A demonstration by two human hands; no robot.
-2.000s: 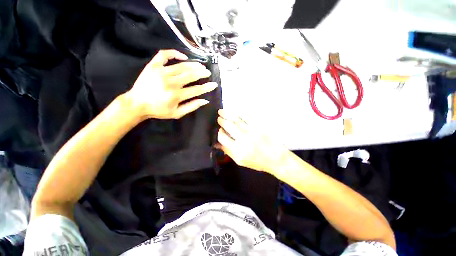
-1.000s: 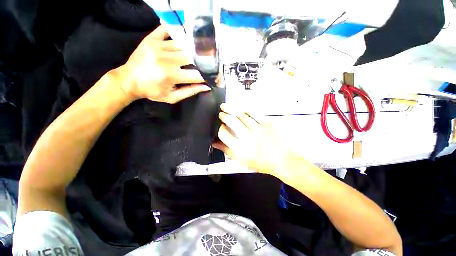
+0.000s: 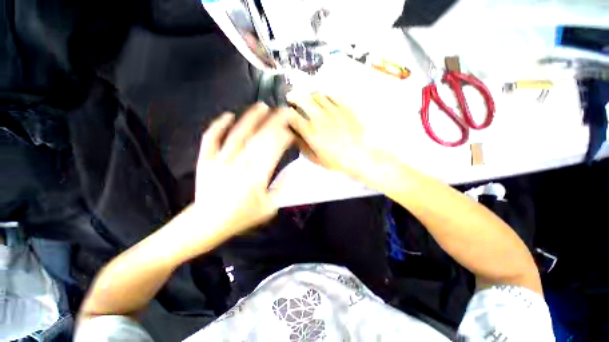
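Black cloth spreads over the left of the table and down its front edge, its right edge running to the needle area. My left hand is blurred and lies on the cloth below the needle area, its fingertips close to my right hand. My right hand is at the cloth's right edge just below the needle area, its fingertips on the edge. The cloth edge between the two hands is mostly hidden by the fingers.
Red-handled scissors lie right of the needle. Small yellow-orange snips lie beside the needle. A thin yellowish tool and small brown tabs lie near the scissors. Dark cloth with a white piece is below the table edge.
My left hand has moved down and right, close to my right hand. My right hand has moved up toward the needle. The view has shifted, and the bright machine head covers less of it.
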